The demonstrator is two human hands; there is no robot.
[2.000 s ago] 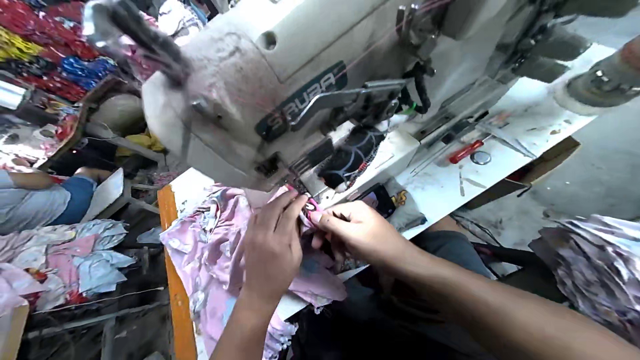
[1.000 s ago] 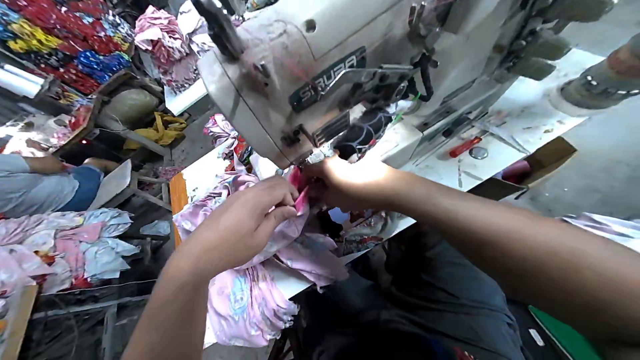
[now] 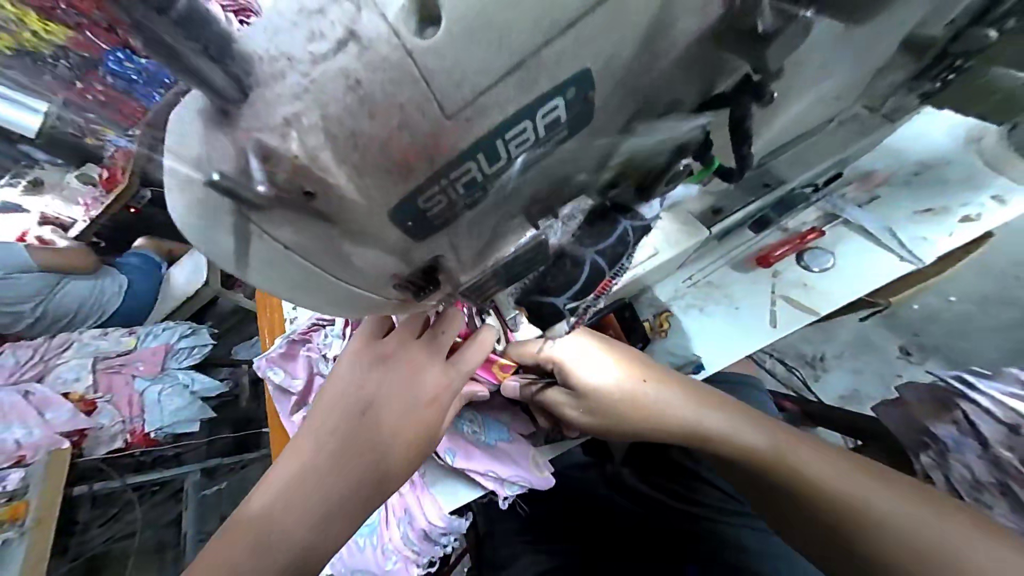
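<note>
A Siruba sewing machine (image 3: 360,160) fills the upper middle of the head view. Just under its needle area, my left hand (image 3: 408,376) lies over pink printed fabric (image 3: 488,436), fingers bent and pressing on it. My right hand (image 3: 592,384) pinches the bright pink edge (image 3: 498,368) of the fabric between thumb and fingers, close beside the left fingertips. The rest of the fabric bunches to the left of my left hand and hangs over the near table edge. The needle and presser foot are mostly hidden by the machine head and my fingers.
On the white table (image 3: 720,320) at right lie a red-handled tool (image 3: 790,246), a round metal object (image 3: 815,258) and tweezers-like tools. Cut fabric pieces (image 3: 120,376) are stacked at left, near a seated person (image 3: 72,280). More fabric (image 3: 960,448) is piled at lower right.
The view has moved closer to the machine. My left hand, lower and apart from the needle area one second ago, is now up against it, flat on the fabric.
</note>
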